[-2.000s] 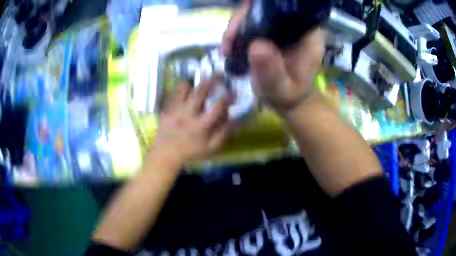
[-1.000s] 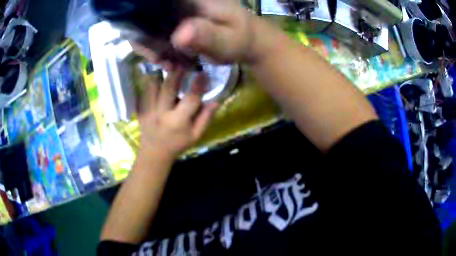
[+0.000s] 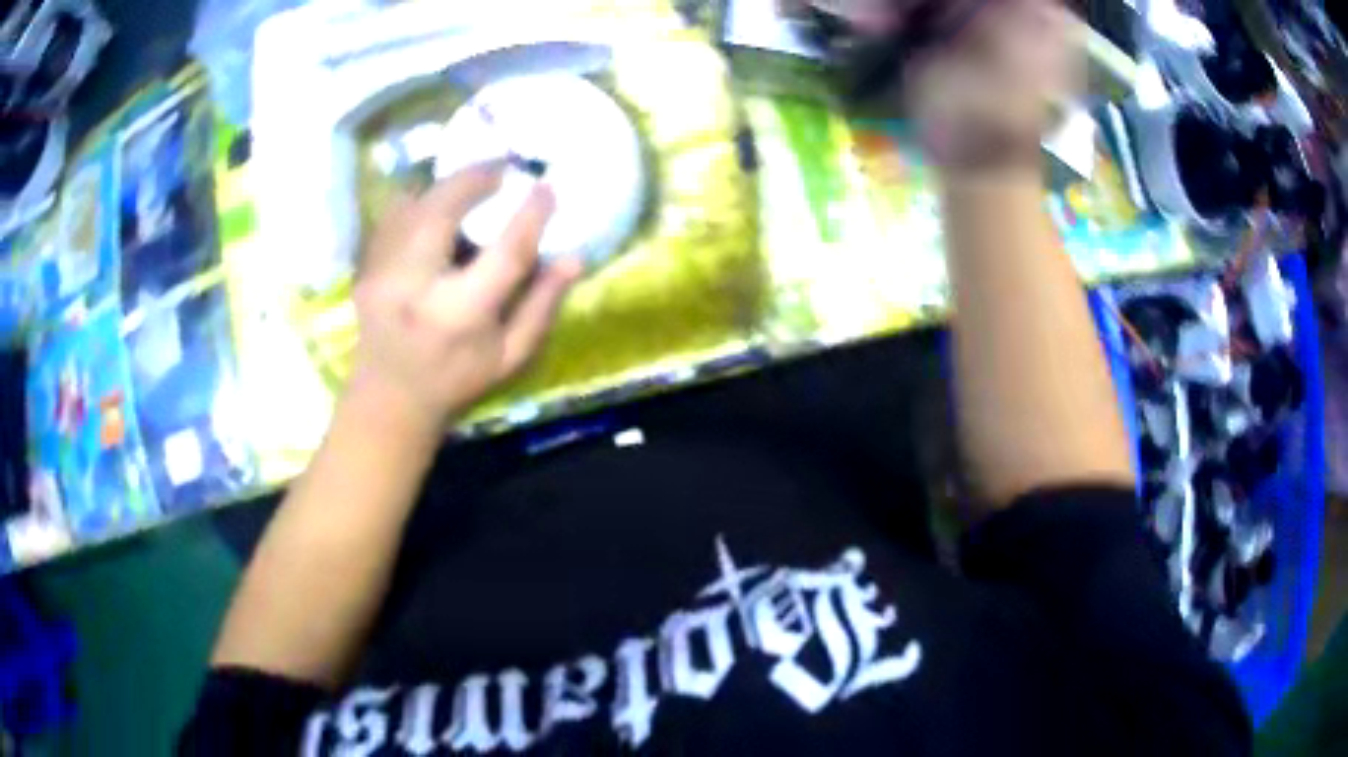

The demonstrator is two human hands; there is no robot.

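A white round base (image 3: 599,148) lies on the yellow film-wrapped pad (image 3: 651,303), inside the curved arm of a white camera bracket (image 3: 303,104). My left hand (image 3: 444,303) is on the left part of the base, its fingertips pinched near the dark spot at the centre. What the fingertips hold there is too blurred to tell. My right hand (image 3: 991,96) is away to the upper right, by the screw feeders, closed around the dark electric screwdriver (image 3: 905,42). The hand and tool are motion-blurred, and the bit cannot be made out.
The silver screw feeders (image 3: 776,27) are partly hidden behind my right hand. Black-and-white camera heads (image 3: 1220,163) stand at the right. A blue crate (image 3: 1301,444) of such parts is at the lower right. Colourful printed sheets (image 3: 89,392) cover the bench at left.
My right hand has moved the screwdriver from over the base to the upper right. The base and bracket are now uncovered. My left hand remains at the base.
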